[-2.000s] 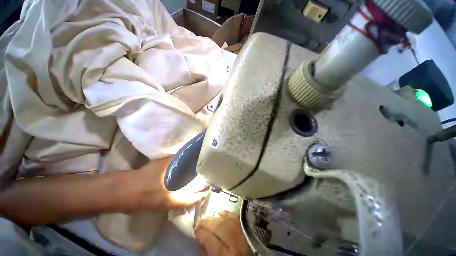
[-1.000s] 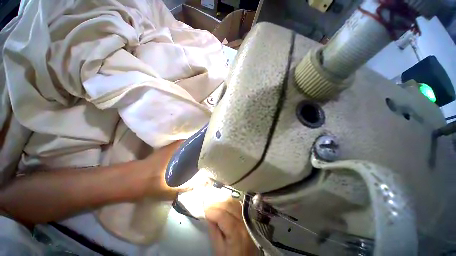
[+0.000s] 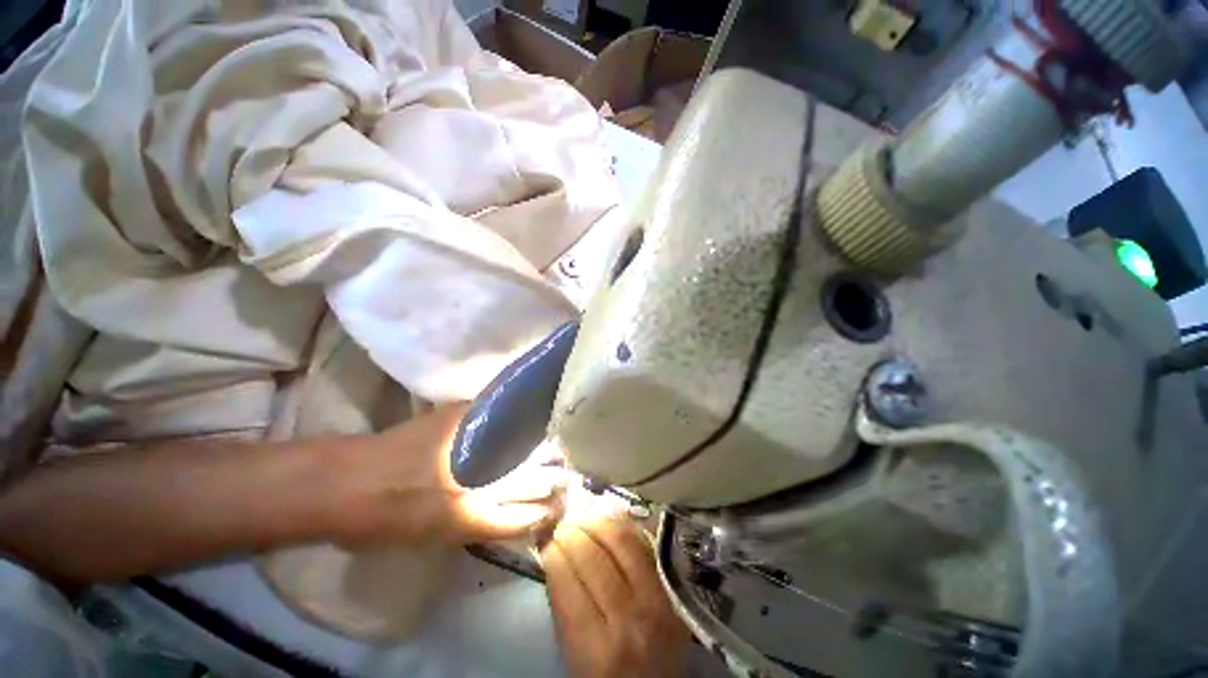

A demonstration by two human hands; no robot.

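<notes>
The cream garment (image 3: 265, 186) lies heaped left of the sewing machine head (image 3: 715, 291). My left hand (image 3: 464, 484) reaches in from the left under the dark oval lamp or guard (image 3: 514, 411). Its fingers are partly behind that oval and washed out by glare. My right hand (image 3: 616, 583) is at the bottom centre, left of the curved cream metal loop (image 3: 1047, 530), fingers together and pointing up to the needle area. The fingertips of both hands nearly meet. Glare and the machine head hide the needle and whatever lies between the fingers.
A cardboard box (image 3: 643, 66) stands behind the machine. A dark device with a green light (image 3: 1135, 260) is at the right. The white table surface (image 3: 490, 636) shows below my hands. A pale post wound with red thread (image 3: 987, 133) rises from the head.
My right hand's fingers have straightened and moved up beside my left fingers. The pale cloth seen under my hands two seconds ago no longer shows there. The machine appears shifted slightly right in view.
</notes>
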